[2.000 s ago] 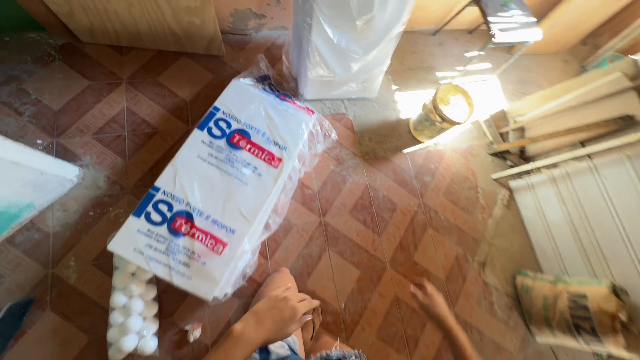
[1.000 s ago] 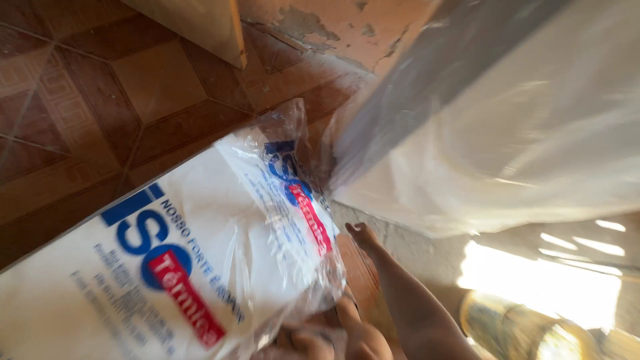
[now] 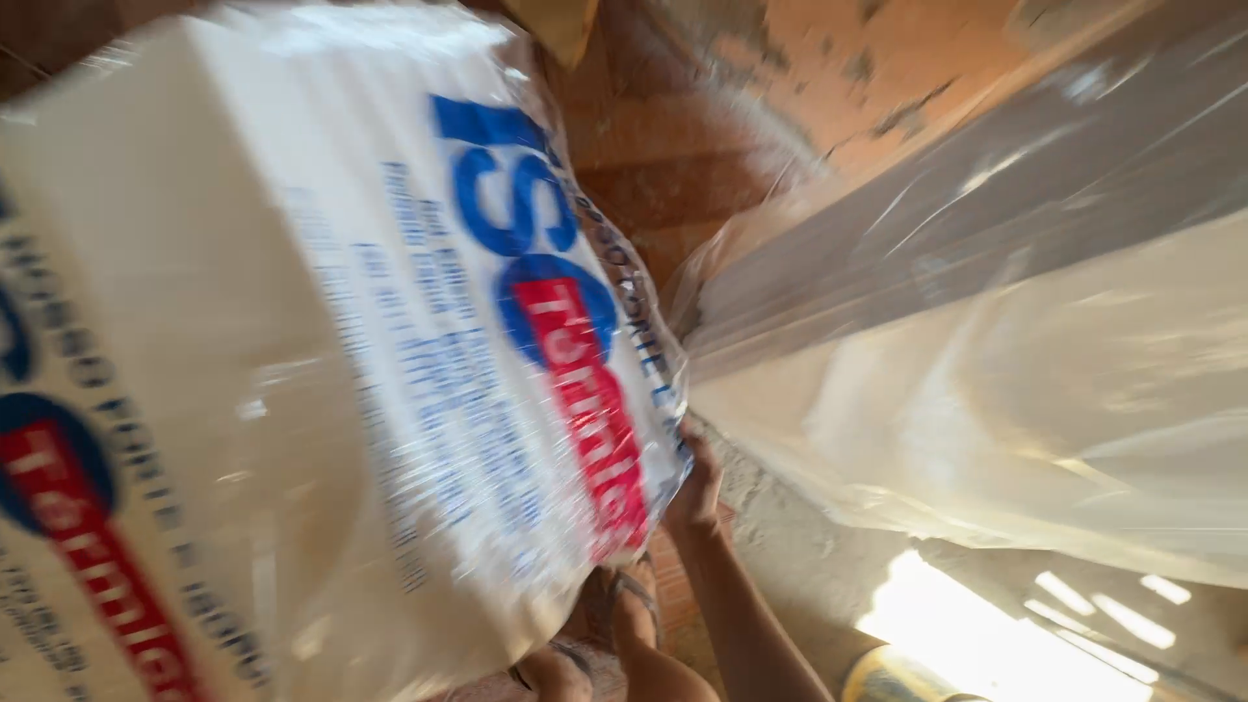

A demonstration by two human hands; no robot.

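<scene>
A large white plastic-wrapped foam pack (image 3: 322,390) with blue and red print fills the left half of the head view, its near end raised and tilted. My right hand (image 3: 697,483) grips the pack's right edge, with the fingers partly hidden behind the plastic. The left hand is out of view, perhaps behind the pack. Below the pack's lower edge, my feet in sandals (image 3: 634,595) stand on the floor.
Another tall block wrapped in clear plastic (image 3: 975,390) stands close on the right. Behind is a wall with peeling paint (image 3: 858,78). A bucket (image 3: 897,678) sits at the bottom right beside a bright sunlit patch. Brown patterned floor tiles (image 3: 643,146) show between pack and wall.
The printed pack lay flat on the floor two seconds ago; now its end is lifted and tilted. My right hand, free of it before, has closed on its edge. The view has swung and come closer.
</scene>
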